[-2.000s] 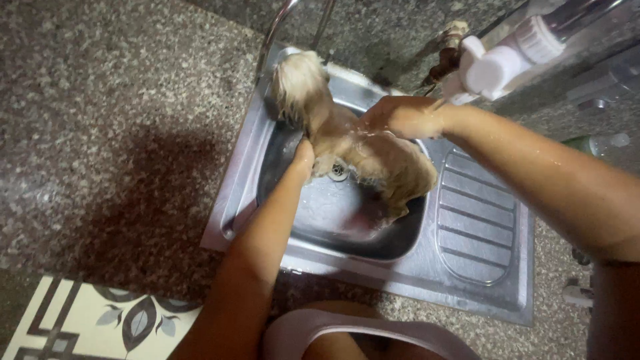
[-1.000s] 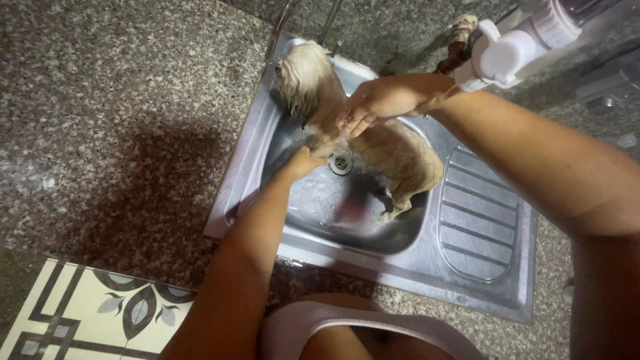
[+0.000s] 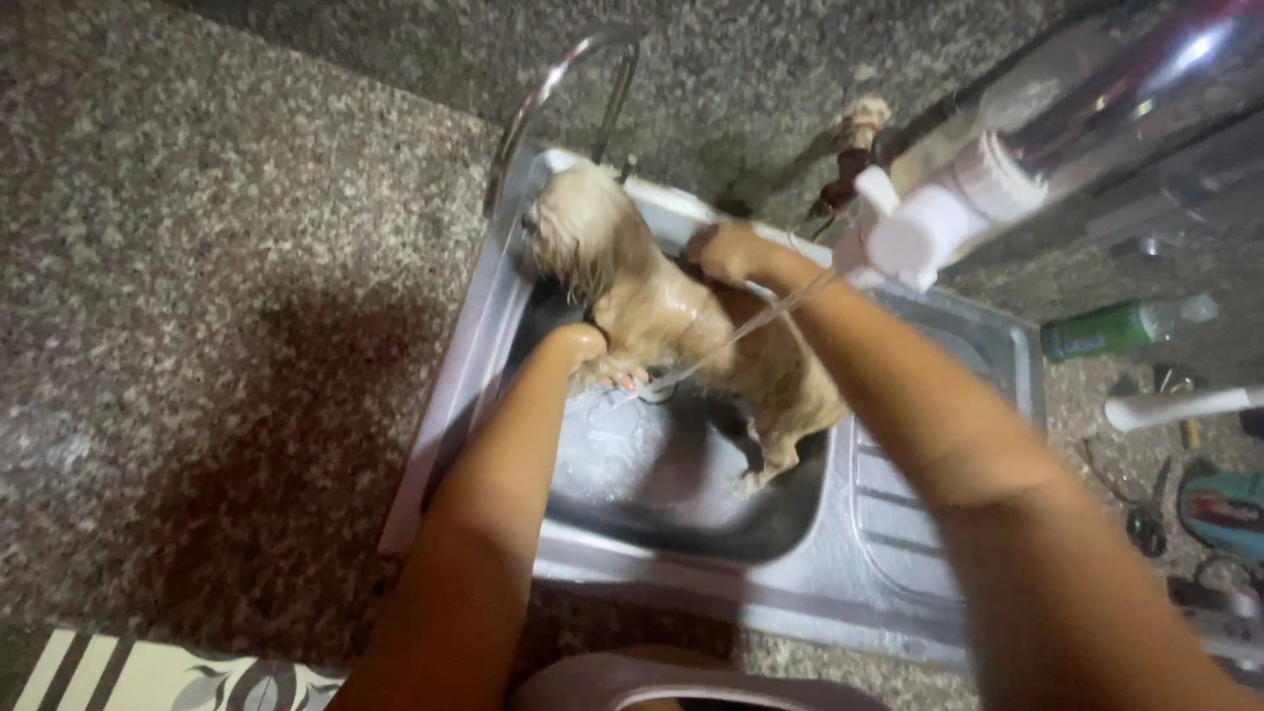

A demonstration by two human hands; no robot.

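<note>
A small wet dog with light tan fur [image 3: 691, 321] stands in a stainless steel sink basin [image 3: 681, 538], its head toward the upper left. At its chest and front legs is my left hand [image 3: 583, 348], partly hidden by fur, with some fingertips showing beneath. My right hand [image 3: 726, 255] lies against the far side of its back, the fingers hidden behind the body. A thin stream of water runs from a white plastic spout [image 3: 904, 237] across my right forearm toward the basin. Near the dog's front legs, the drain [image 3: 657, 391] is partly visible.
A curved chrome faucet [image 3: 568, 69] rises behind the sink's left corner. The ribbed drainboard [image 3: 904, 513] adjoins the basin on the right. Further right lie a green bottle [image 3: 1096, 331], a white tube [image 3: 1180, 405] and a teal container [image 3: 1224, 509]. Speckled stone counter [image 3: 247, 247] extends left.
My right hand has moved from above the dog's shoulders to the far side of its back. A water stream now shows below the white spout. The view has shifted.
</note>
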